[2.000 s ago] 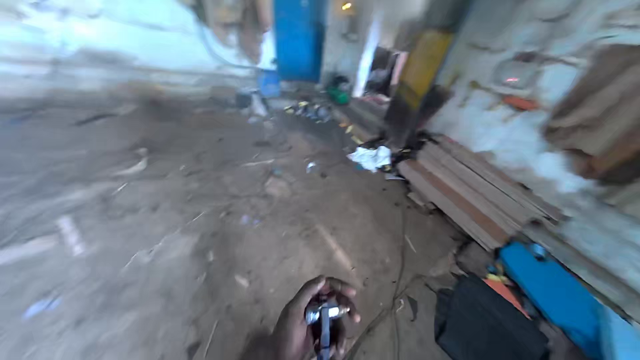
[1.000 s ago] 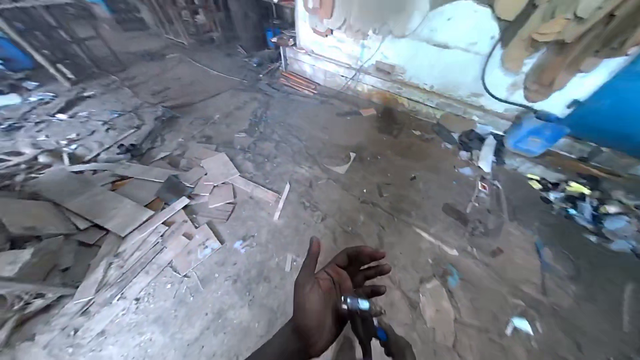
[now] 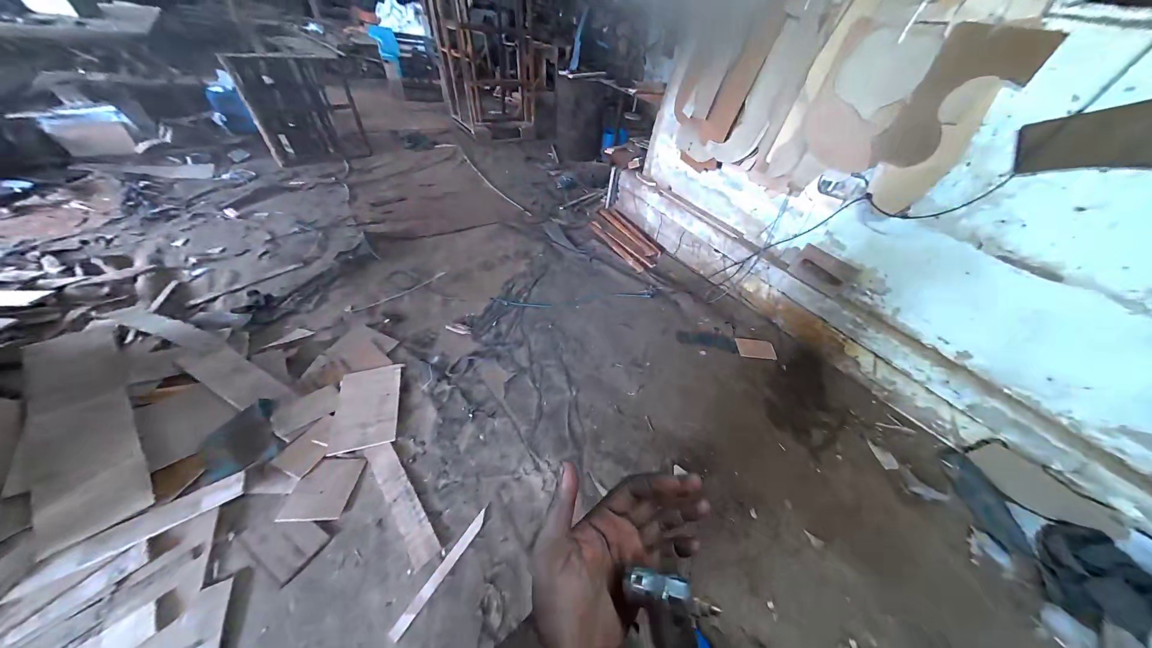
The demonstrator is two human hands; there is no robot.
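My left hand [image 3: 594, 553] is at the bottom centre, palm up, fingers spread and slightly curled, with nothing in its grip. Just right of its palm is a small metal-headed tool [image 3: 659, 585] with a brass-coloured tip; a bit of blue shows below it. Its exact kind cannot be told. My right hand [image 3: 666, 623] is around the lower part of this tool, mostly cut off by the bottom edge of the view and blurred.
Cut wood or board offcuts [image 3: 364, 409] lie piled at the left. A long thin strip [image 3: 439, 574] lies near my left hand. Reddish bars [image 3: 625, 238] rest by the wall [image 3: 1008, 297], where flat templates [image 3: 864, 99] hang. Dark cloth [image 3: 1089, 576] lies at lower right. Wooden frames [image 3: 486, 63] stand behind.
The view has swung far left, from the blue door and planks to the offcut pile and hanging templates. The metal-headed tool stays at my hands.
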